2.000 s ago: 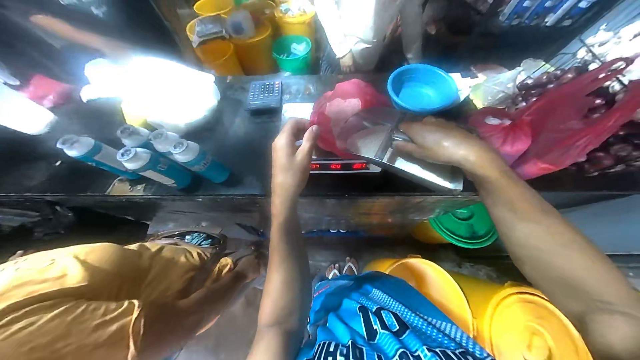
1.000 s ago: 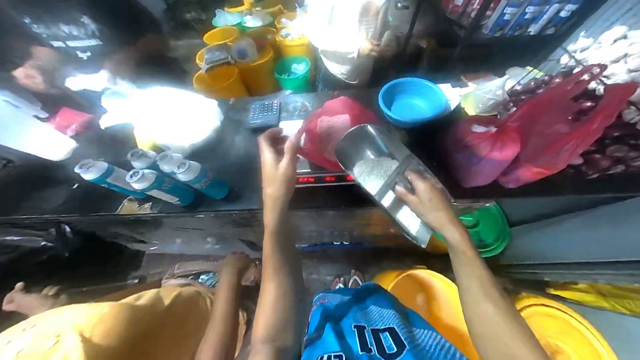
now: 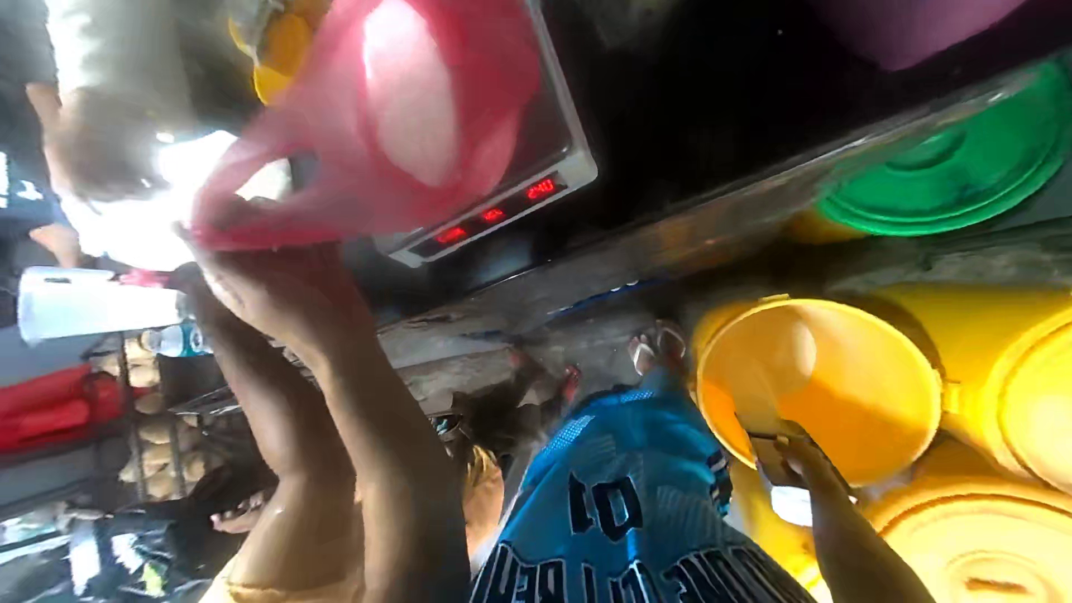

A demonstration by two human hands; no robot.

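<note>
My left hand (image 3: 251, 276) grips the handle end of a red plastic bag (image 3: 494, 100), which rests on a digital scale (image 3: 578, 167) with lit red digits. Something pale shows inside the bag. At the lower right my right hand (image 3: 796, 456) holds a scoop (image 3: 764, 419) by its handle, at the near rim of an open yellow bucket (image 3: 940, 394). The scoop's front end reaches into the bucket and is blurred; whether it holds anything I cannot tell. The bucket's contents are hard to make out.
A green lid (image 3: 946, 159) lies beyond the bucket, and yellow lidded buckets (image 3: 988, 544) stand beside it. The dark counter's edge (image 3: 653, 226) runs between scale and buckets. Another person's arm (image 3: 285, 419) reaches close beside my left forearm.
My right hand has moved from over the counter, beside the bag, down to the yellow bucket with the scoop. My left hand remains at the bag. The view has turned and come closer.
</note>
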